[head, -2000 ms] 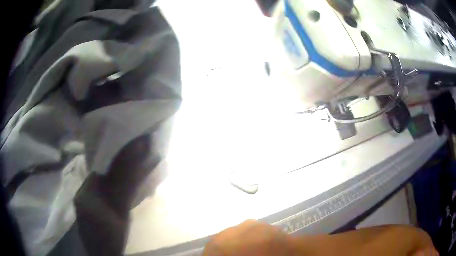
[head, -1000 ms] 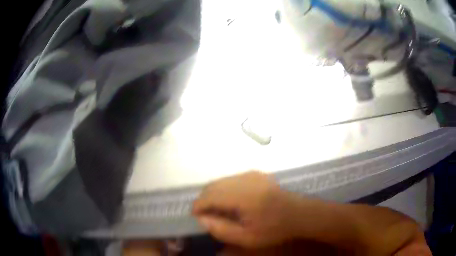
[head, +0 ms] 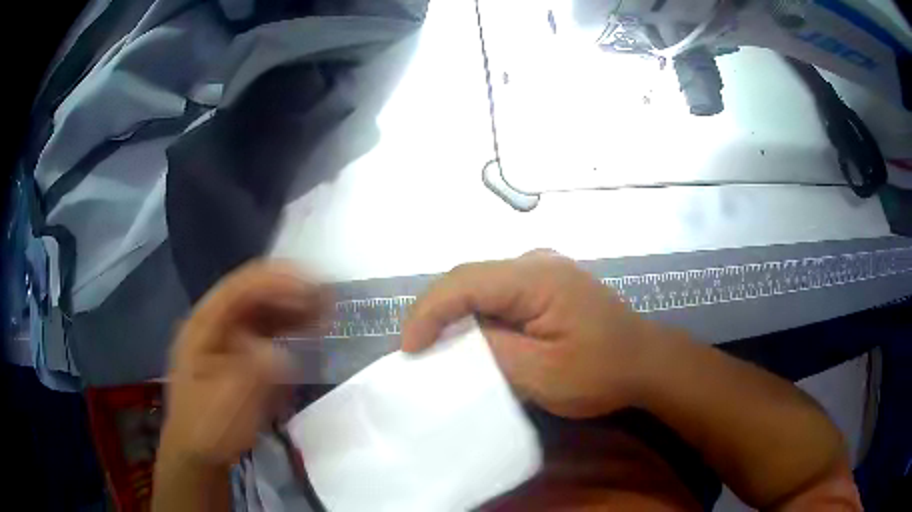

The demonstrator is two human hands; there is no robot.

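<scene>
A white, roughly rectangular piece with rounded corners (head: 415, 425) hangs in front of the table's front edge. My right hand (head: 535, 325) pinches its top corner between thumb and fingers. My left hand (head: 235, 345) is at the left, blurred, its fingers bent near the table edge. Whether it touches anything cannot be told. The dark grey and pale cloth heap (head: 215, 170) lies on the left of the white table (head: 400, 235). The sewing machine (head: 835, 40) stands at the upper right, with a dark grey cylindrical attachment (head: 698, 84) by the needle area.
A grey ruler strip (head: 740, 285) runs along the table's front edge. Black scissor handles (head: 862, 160) lie at the right under the machine. A grey tab (head: 512, 188) marks the corner of the bed cover. A red basket (head: 125, 435) shows below the edge at the left.
The view has shifted down. My right hand now shows the white piece, not visible earlier. My left hand has risen into view from below the table edge. The cloth heap still lies on the left.
</scene>
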